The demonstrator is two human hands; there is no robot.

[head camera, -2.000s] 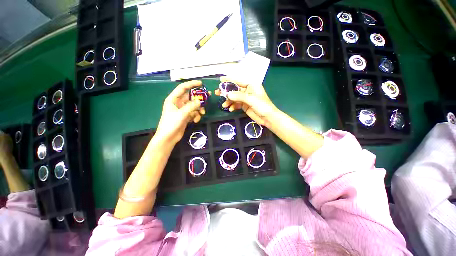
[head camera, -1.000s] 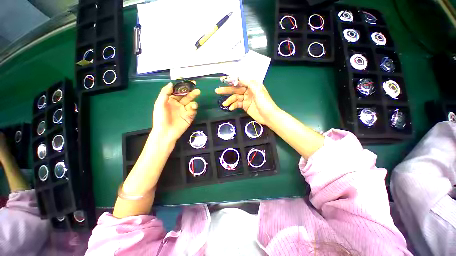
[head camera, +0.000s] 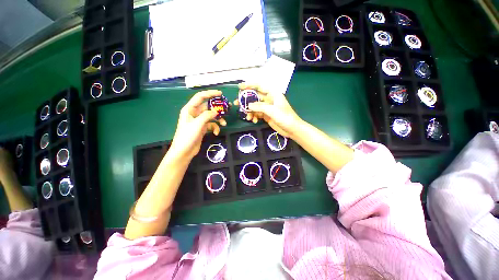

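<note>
My left hand [head camera: 193, 121] holds a watch head [head camera: 218, 105] with a red and dark face between thumb and fingers, face up. My right hand [head camera: 273, 112] holds another watch head [head camera: 248, 99] with a bright silver rim and dark purplish face. The two heads are side by side, a small gap apart, above the green mat. Something dark shows under the right-hand head, too hidden to name. Below my hands lies a black compartment tray [head camera: 235, 195] with several watch heads in its right and middle pockets; its leftmost pockets are empty.
A clipboard with white record sheet [head camera: 186, 41], a yellow and black pen [head camera: 232, 34] and a paper slip [head camera: 280, 74] lie ahead. Filled black trays stand left [head camera: 60, 210], upper left [head camera: 108, 41], upper right [head camera: 331, 39] and right [head camera: 410, 143]. Other people's sleeves show at both sides.
A second ago both heads were tilted, the left one showing a dark, ringed side. Now both faces are turned up and my left hand has moved slightly right, nearer my right hand.
</note>
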